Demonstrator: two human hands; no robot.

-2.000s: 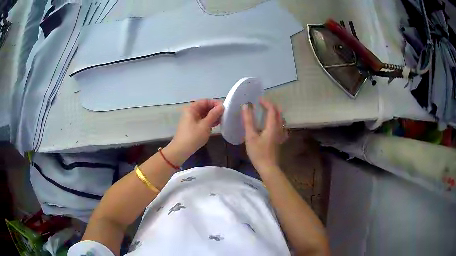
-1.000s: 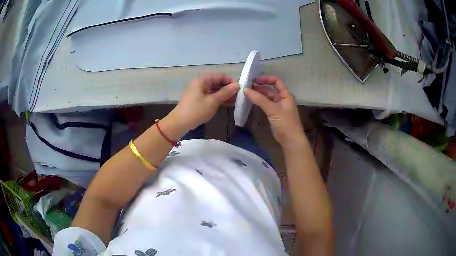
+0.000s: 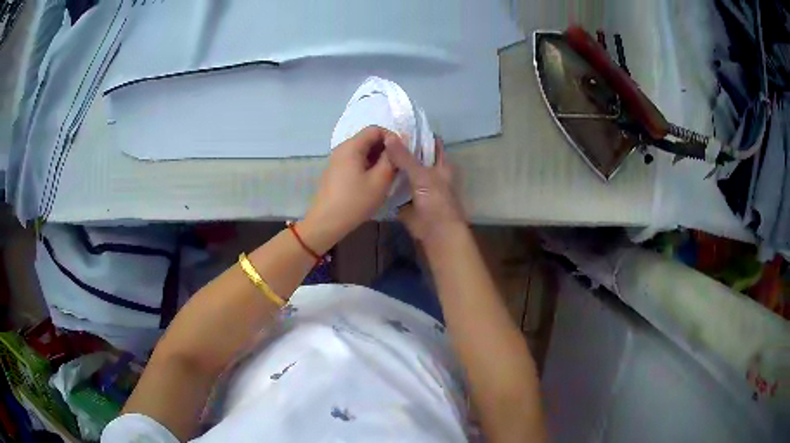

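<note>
A white tape roll [image 3: 374, 97], blurred, is held upright over the front edge of the table. My left hand [image 3: 359, 173] has its fingers pinched together at the roll's near side. My right hand [image 3: 430, 186] grips the roll from the right, its thumb meeting my left fingertips. Whether a loose tape end lies between the fingers cannot be told. Behind the roll, a pale grey-blue garment panel [image 3: 216, 112] lies flat, with a dark line across it. The roll covers part of the panel's near edge.
A steam iron [image 3: 589, 95] with a red-brown handle lies at the right of the padded table [image 3: 260, 195]. Layered pale pieces [image 3: 65, 112] lie at left. A dark-striped bundle [image 3: 113, 281] hangs below the table edge. Dark cloth is at far right.
The roll has turned from nearly edge-on to showing its flat face and moved left. My right hand has moved left, close against my left hand. The view has shifted slightly.
</note>
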